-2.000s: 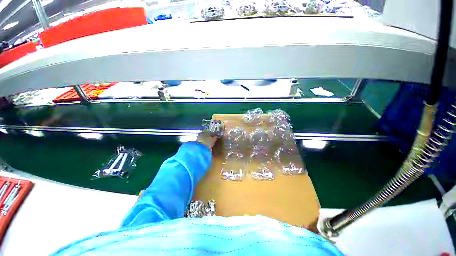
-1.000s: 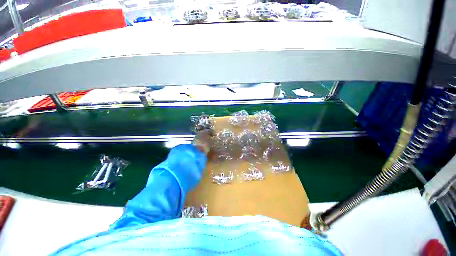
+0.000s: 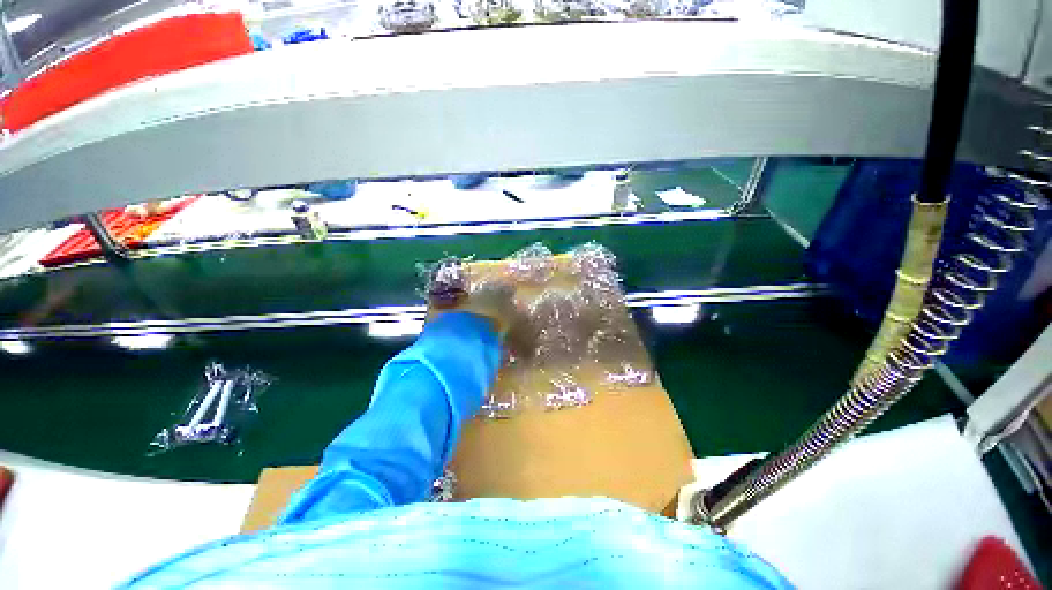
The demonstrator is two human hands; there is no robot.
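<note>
My left hand [image 3: 498, 304], small and blurred below a blue sleeve, reaches over the left side of the clear plastic shells. Its fingers do not show clearly, and I cannot tell whether they hold anything. The clear shells [image 3: 566, 395] stand in rows on the far part of the brown cardboard [image 3: 565, 455]. A darker clustered part [image 3: 448, 280] sits at the cardboard's far left corner, left of my hand. Part of the silver fittings pile [image 3: 443, 485] shows beside my sleeve, mostly hidden. My right hand is out of the picture.
A clear bag with white rods [image 3: 208, 411] lies on the dark green conveyor [image 3: 87, 398] at left. A coiled spring and cable [image 3: 894, 363] hang at right. A pale shelf [image 3: 496, 121] crosses above. A red object [image 3: 997, 567] is cut off at lower right.
My left hand has moved from the dark clustered part at the far left corner rightward onto the shells. The whole view has shifted, and more cardboard shows left of my sleeve.
</note>
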